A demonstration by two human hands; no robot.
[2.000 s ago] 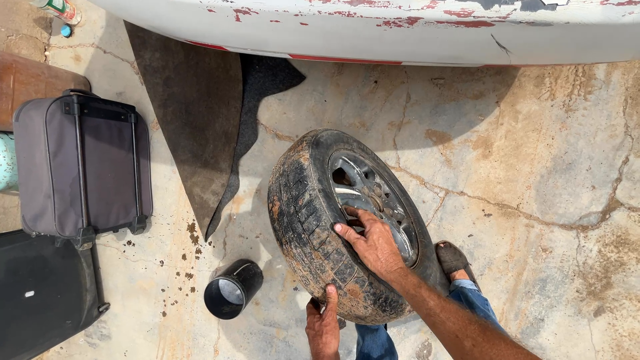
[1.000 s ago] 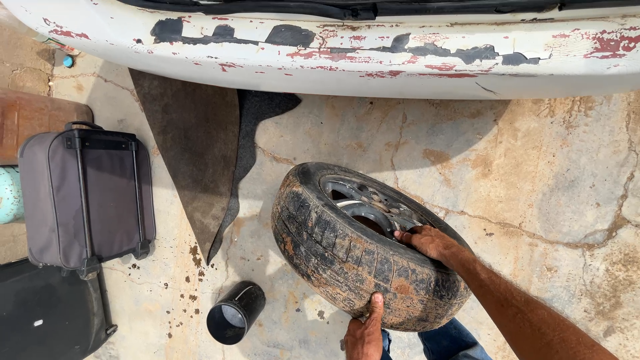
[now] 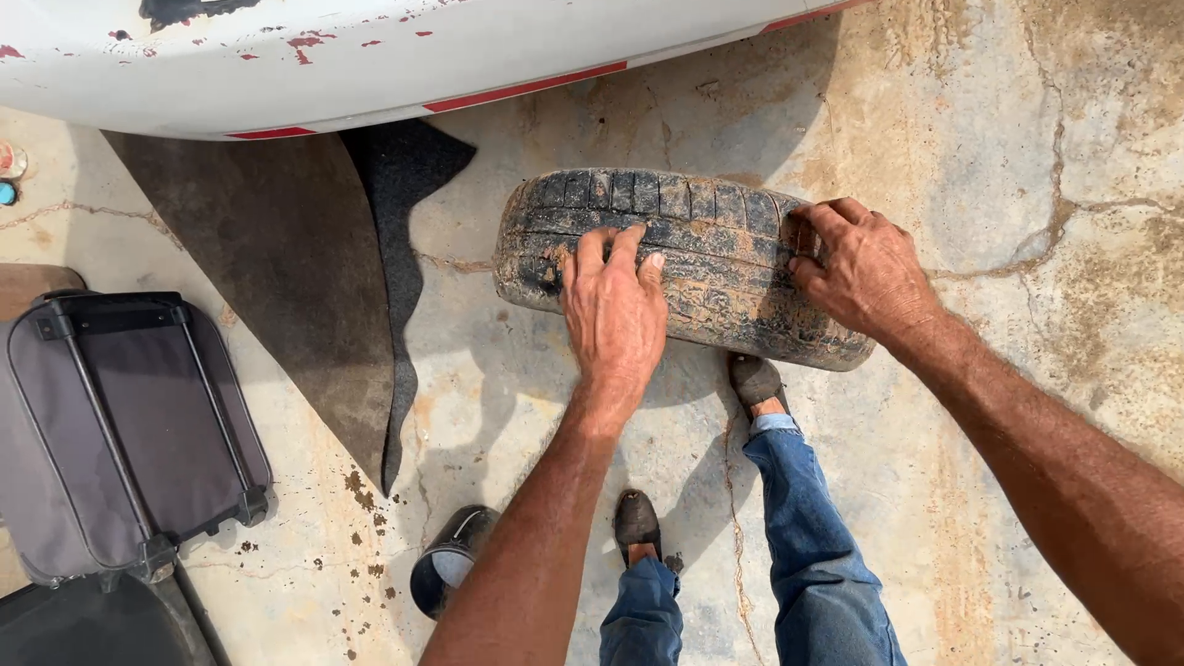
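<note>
A muddy car tire (image 3: 684, 250) stands upright on its tread on the concrete, its worn, dirt-caked tread facing up toward me. My left hand (image 3: 615, 305) rests on the tread left of the middle, fingers spread and bent. At the right part of the tread, my right hand (image 3: 860, 264) presses its fingertips and thumb on the rubber with a gap between them. The wheel rim is hidden from this side.
The white car bumper (image 3: 370, 65) with peeling paint spans the top. A dark mat (image 3: 287, 268) lies left of the tire. A grey wheeled suitcase (image 3: 139, 416), a black case (image 3: 102, 624) and a black cylindrical container (image 3: 453, 555) are at lower left. My shoes (image 3: 638, 518) are below the tire.
The tire has turned from tilted, with its rim showing, to upright with the tread up. My right hand has left the rim for the tread, and my left hand has moved onto the tread's top.
</note>
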